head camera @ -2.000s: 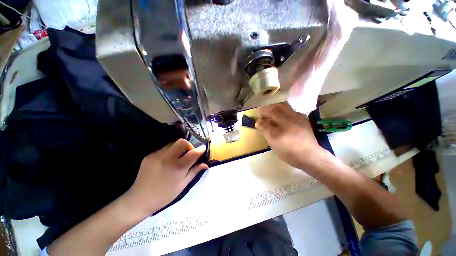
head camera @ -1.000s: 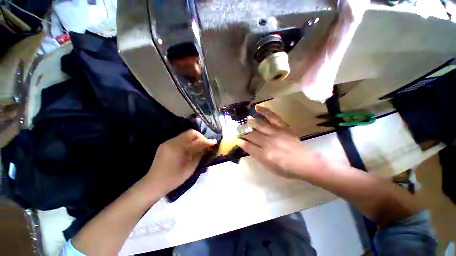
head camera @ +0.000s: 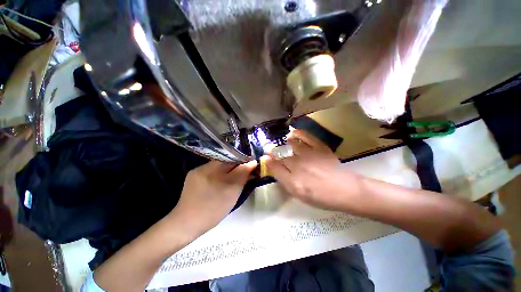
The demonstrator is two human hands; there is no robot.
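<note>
The dark garment (head camera: 131, 177) lies bunched left of the needle, with a tiny white label on it. My left hand (head camera: 214, 185) pinches its edge at the lit needle area (head camera: 261, 138). My right hand (head camera: 311, 171) is just right of the needle, fingertips close to my left fingertips; whether it grips the cloth edge is hidden. A short black fabric piece (head camera: 317, 132) lies on the yellow-tan machine bed (head camera: 357, 132) behind my right hand.
The machine head (head camera: 240, 63) with its cream knob (head camera: 312, 77) hangs close above my hands. A pale thread bundle (head camera: 394, 68) hangs at right. Green-handled snips (head camera: 433, 128) and a black strap (head camera: 424, 165) lie right. A printed scale (head camera: 274, 236) runs along the table's front.
My right hand has moved left and down from behind the needle to beside my left fingertips. The short black piece now shows on the bed. The view has moved closer to the machine head.
</note>
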